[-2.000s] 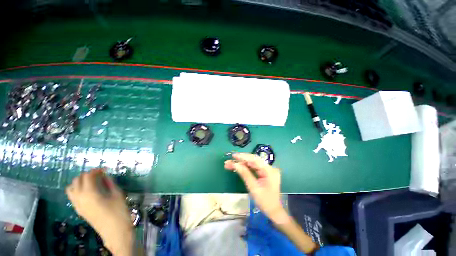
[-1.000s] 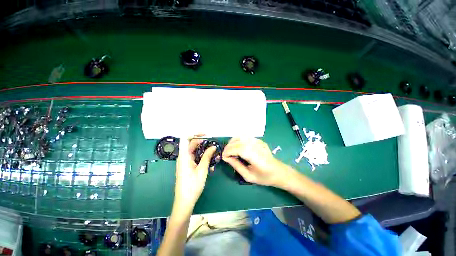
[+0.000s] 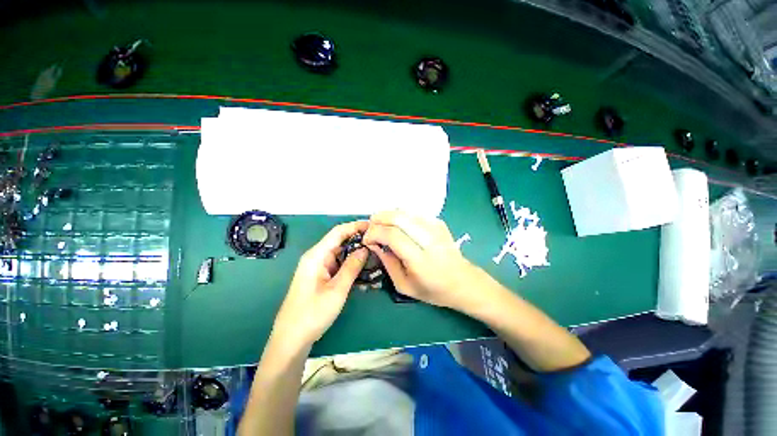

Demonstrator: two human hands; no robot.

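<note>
My left hand (image 3: 319, 285) grips a round black housing (image 3: 369, 266) at its left side, just in front of the stack of white sheets (image 3: 324, 162). My right hand (image 3: 422, 260) has its fingertips together on the housing's top right; whether they pinch a small part is hidden. Another dark housing (image 3: 399, 295) lies mostly hidden under my right hand. A round black housing with a pale centre (image 3: 256, 234) lies flat to the left. A small wired component (image 3: 205, 271) lies on the green mat below it.
Tweezers (image 3: 494, 192) and a heap of small white pieces (image 3: 528, 243) lie right of my hands. Further right are a white box (image 3: 620, 191) and a white roll (image 3: 684, 247). A clear blister tray (image 3: 89, 294) is at left. Black housings (image 3: 430, 74) sit on the belt behind.
The hands stay together on the housing, with small finger shifts. The view has shifted, so the bench items appear further left and higher.
</note>
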